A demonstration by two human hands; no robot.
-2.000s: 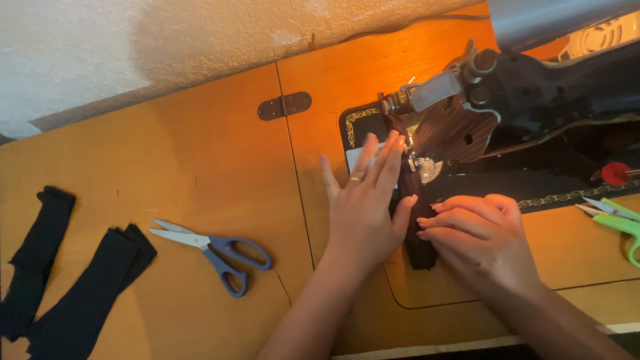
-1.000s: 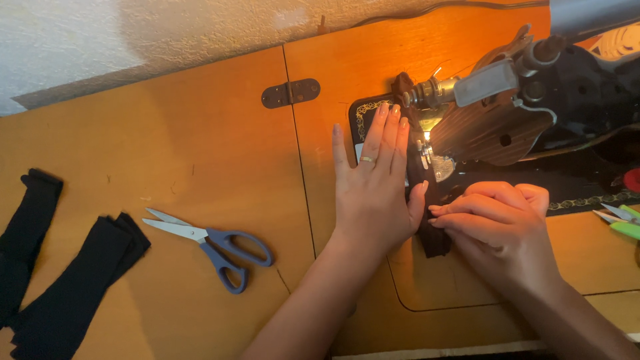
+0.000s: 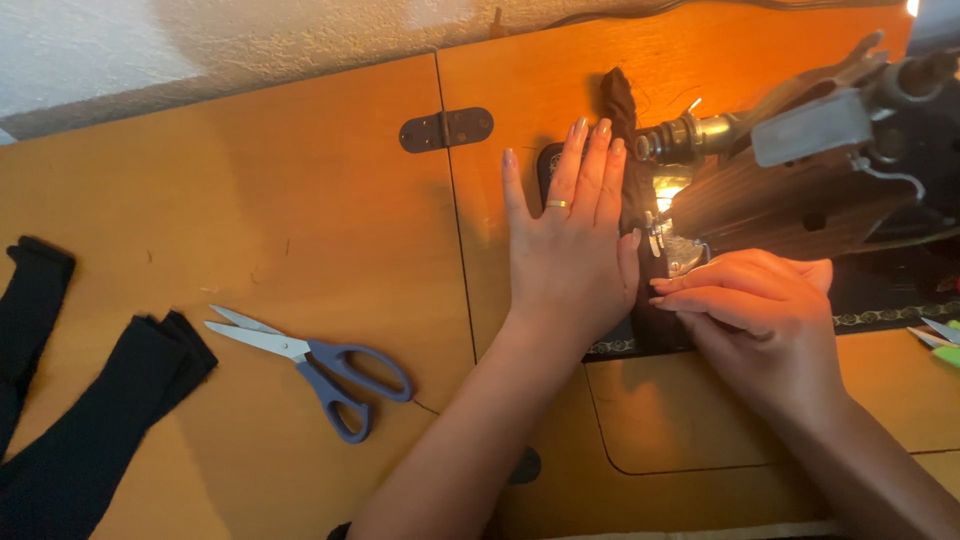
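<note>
A strip of black fabric [image 3: 637,187] runs under the presser foot [image 3: 654,234] of a black sewing machine [image 3: 892,157], whose lamp lights the needle area. My left hand [image 3: 574,251] lies flat along the strip's left side, fingers spread, a ring on one finger. At the strip's near right edge, my right hand [image 3: 757,322] pinches the fabric between thumb and fingertips, just below the foot. The strip's far end stands up crumpled beyond the machine bed. Its near part is partly hidden by my hands.
Blue-handled scissors [image 3: 352,367] lie partly open on the wooden table [image 3: 337,225]. Folded black fabric pieces [image 3: 112,420] rest at the left. Green-handled snips [image 3: 946,352] lie at the right edge. A metal hinge [image 3: 446,130] spans the table seam, and a textured wall [image 3: 300,37] borders the back.
The black strip has moved away from me through the machine; its far end now shows beyond the bed. Both hands stay beside it. The view has shifted.
</note>
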